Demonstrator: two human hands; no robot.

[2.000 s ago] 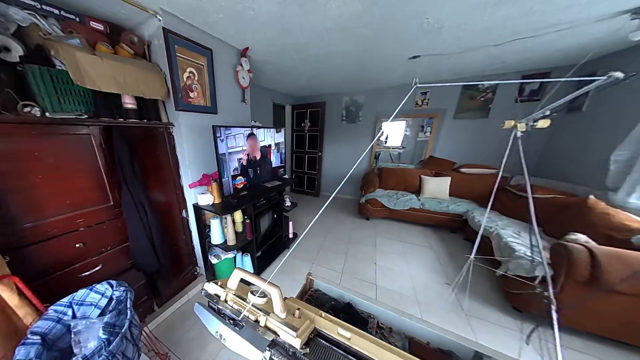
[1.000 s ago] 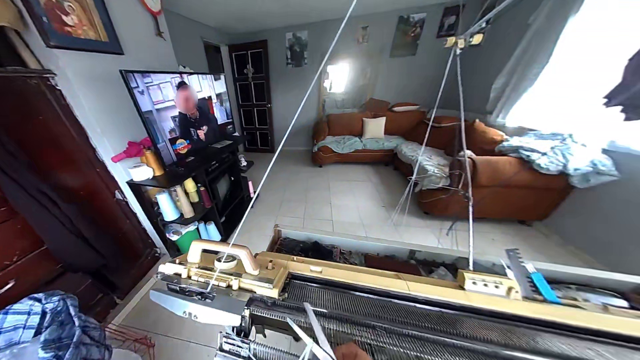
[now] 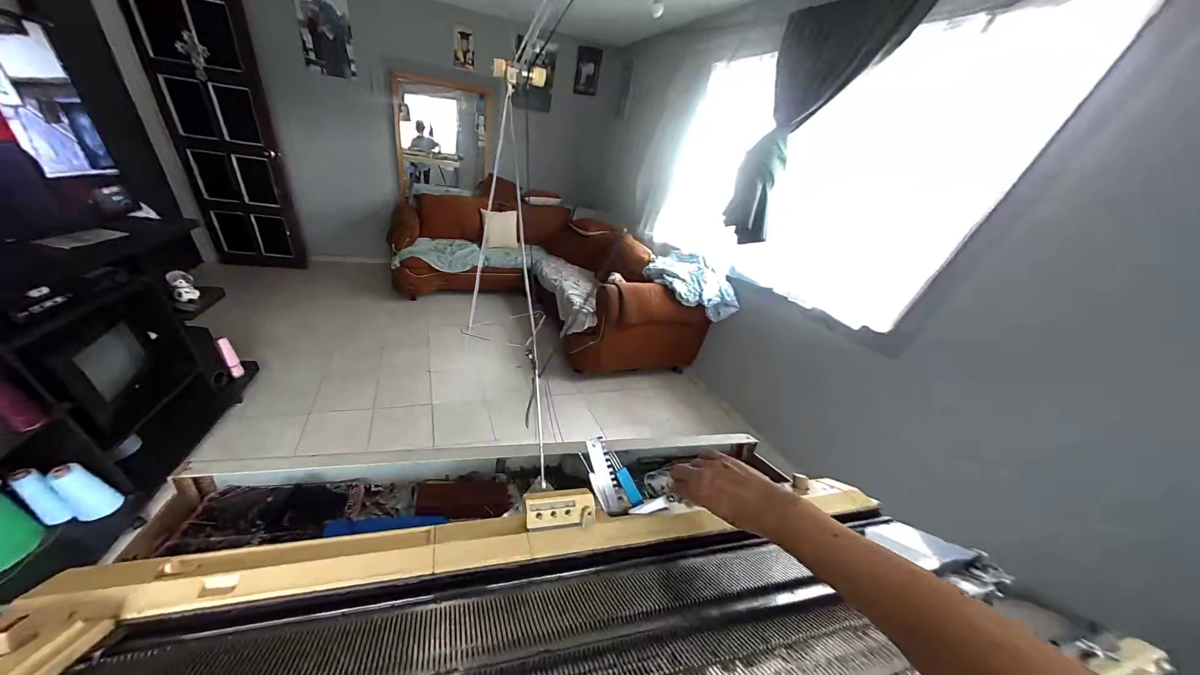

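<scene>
A knitting machine's needle bed [image 3: 487,609] spans the bottom of the head view, with a cream plastic rail [image 3: 375,553] along its far side. My right hand [image 3: 717,483] reaches over that rail into an open compartment behind it, fingers bent down; whether they hold anything is hidden. Just left of the fingers lie a white toothed comb [image 3: 601,473] and a blue-handled tool [image 3: 628,486]. A cream row counter [image 3: 560,509] is mounted on the rail. White yarn [image 3: 537,394] runs from the tension mast [image 3: 520,73] down to near the counter. My left hand is out of view.
The wooden trough [image 3: 159,525] behind the machine holds dark fabric [image 3: 281,511] and a blue item [image 3: 384,525]. Black shelves [image 3: 169,403] with blue yarn cones [image 3: 84,491] stand left. Beyond the tiled floor [image 3: 375,375] is an orange-brown sofa [image 3: 647,323]; a bright window [image 3: 844,187] is at right.
The view has swung right, toward the window. My right arm now stretches over the machine into the compartment; a second ago only part of a hand showed at the bottom edge.
</scene>
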